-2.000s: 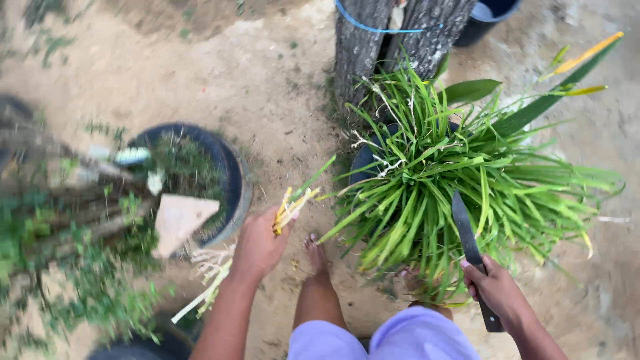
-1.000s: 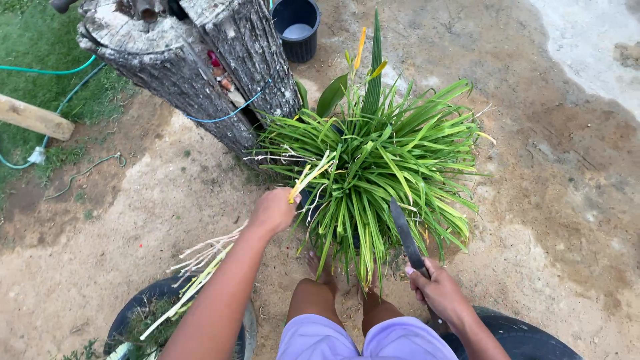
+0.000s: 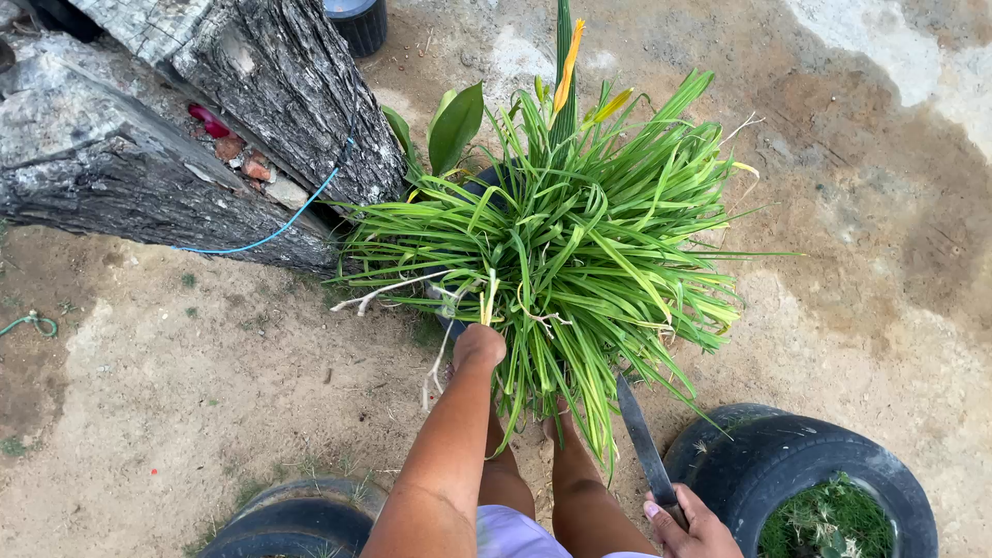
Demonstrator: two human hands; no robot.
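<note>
A bushy potted plant (image 3: pixel 604 256) with long strap leaves, an orange bloom (image 3: pixel 568 66) and pale dried stalks fills the middle of the view. My left hand (image 3: pixel 479 347) is closed around cut pale stalks at the plant's near left side; their tips point up among the leaves. At the lower right my right hand (image 3: pixel 688 527) grips the handle of a knife (image 3: pixel 643 442), its dark blade pointing up and left beside the lower leaves. The plant's pot is mostly hidden by foliage.
Split weathered wooden trunks (image 3: pixel 294 101) with a blue cord (image 3: pixel 291 225) stand at upper left. A black bucket (image 3: pixel 360 27) sits behind them. Tire planters lie at lower right (image 3: pixel 744 480) and lower left (image 3: pixel 298 523). My bare legs are below the plant, on sandy ground.
The view has shifted and turned. The long pale stalks trailing behind my left hand earlier are not seen there now. The knife has moved from over the leaves to beside their lower right edge.
</note>
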